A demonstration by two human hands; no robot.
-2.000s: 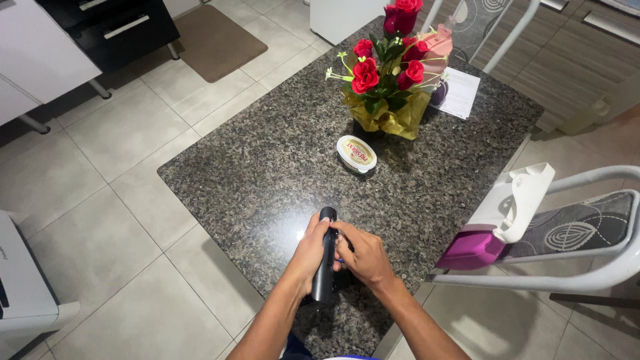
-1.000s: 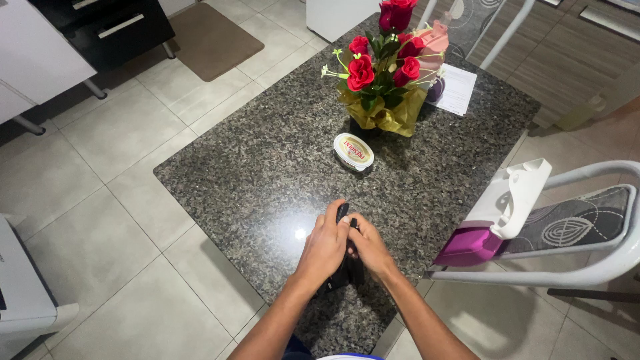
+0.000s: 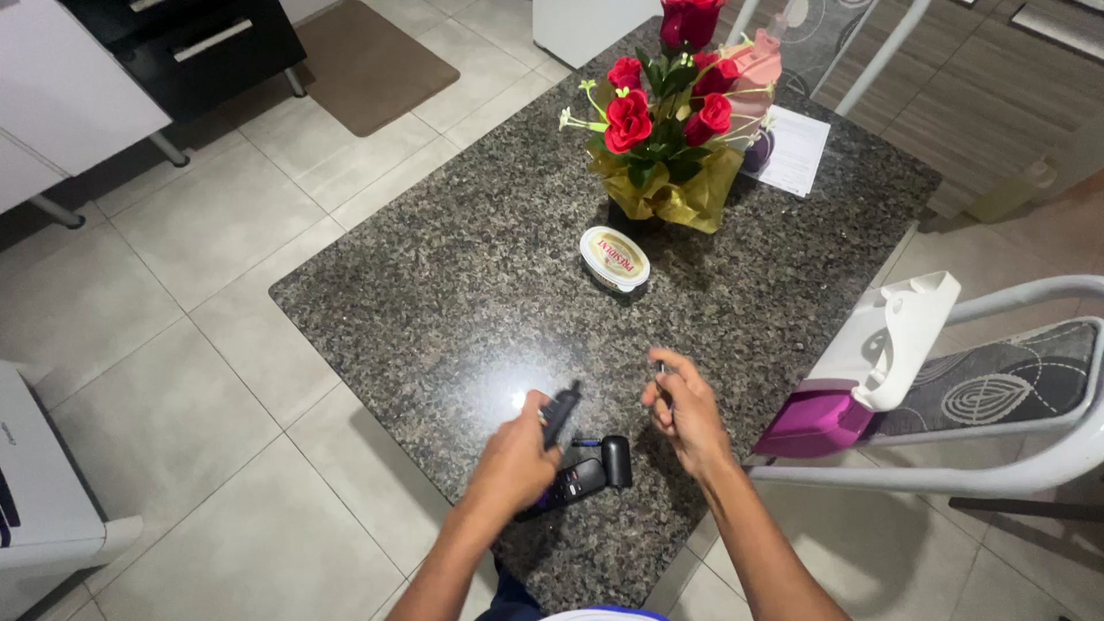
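Note:
Near the front corner of the granite table (image 3: 414, 285), my left hand (image 3: 520, 453) grips a black elongated object (image 3: 561, 416), whose exact kind I cannot tell. My right hand (image 3: 686, 410), to the right and apart from it, pinches a small dark item (image 3: 661, 379) between thumb and fingers; it is too small to identify. On the table below and between the hands lie a black remote control (image 3: 580, 483), partly behind my left hand, a rounded black piece (image 3: 617, 461) touching or close to its end, and a small blue-and-black cylinder (image 3: 586, 442).
A lidded oval Président tub (image 3: 614, 259) stands mid-table. Behind it are red artificial roses (image 3: 628, 121) in gold wrapping (image 3: 681, 194) and a printed paper (image 3: 798, 151). A white and magenta plastic container (image 3: 815, 423) rests on a chair (image 3: 1018, 388) at the right.
My hands were together on a black object and have moved apart, the right one to the right. The remote and the rounded black piece now show on the table between them.

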